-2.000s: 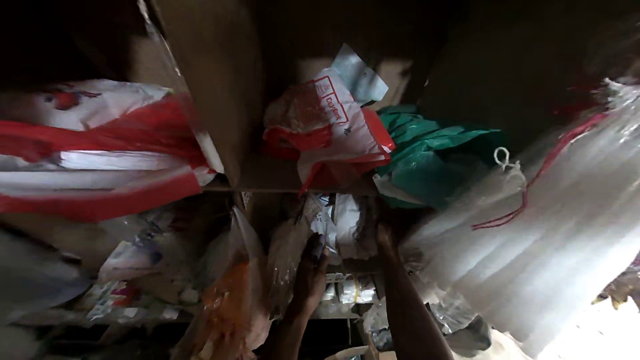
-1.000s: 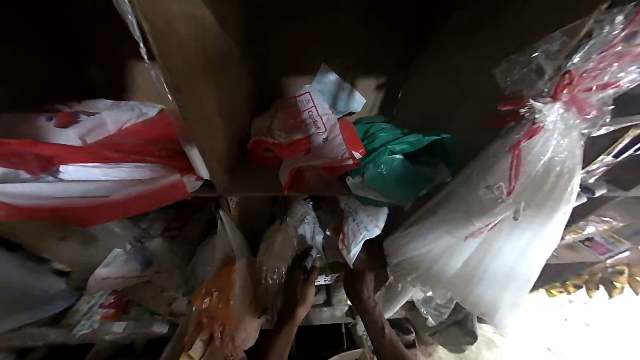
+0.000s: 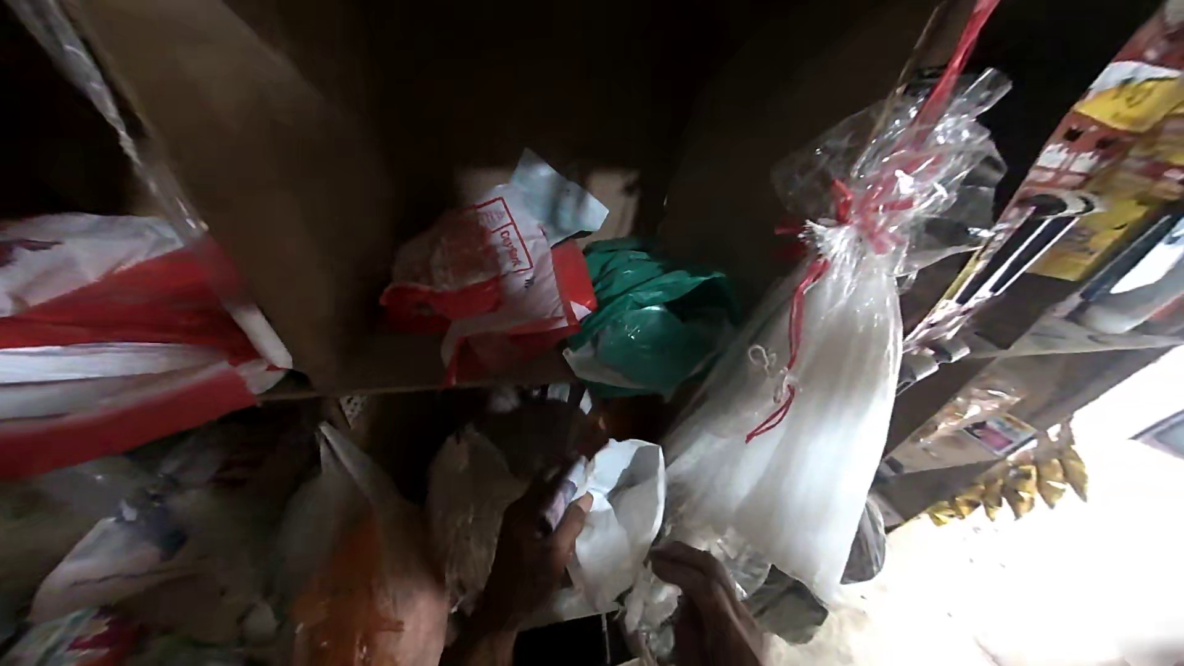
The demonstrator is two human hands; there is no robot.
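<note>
My left hand (image 3: 546, 546) grips a crumpled white paper packet (image 3: 622, 523) at its left side, low in the middle of the view, with the thumb on top. My right hand (image 3: 698, 592) is just to the lower right of the packet, fingers curled beside clear crinkled plastic (image 3: 652, 601); whether it holds that plastic cannot be told. To its upper right hangs a large clear plastic bag of white contents (image 3: 805, 416), tied with red string. Above my hands, on a shelf, lie a red and white plastic bag (image 3: 504, 268) and a green plastic bag (image 3: 647, 324).
A shelf edge (image 3: 370, 387) runs above my hands, with an upright wooden divider (image 3: 250, 185) at the left. A red and white bag (image 3: 120, 342) fills the left compartment. Below it hangs a bag with orange contents (image 3: 356, 583). Small golden packets (image 3: 1017, 486) hang at the right.
The white packet has come out from among the things under the shelf, in my left hand. My right hand touched it one second ago and is now apart from it. The view has turned right.
</note>
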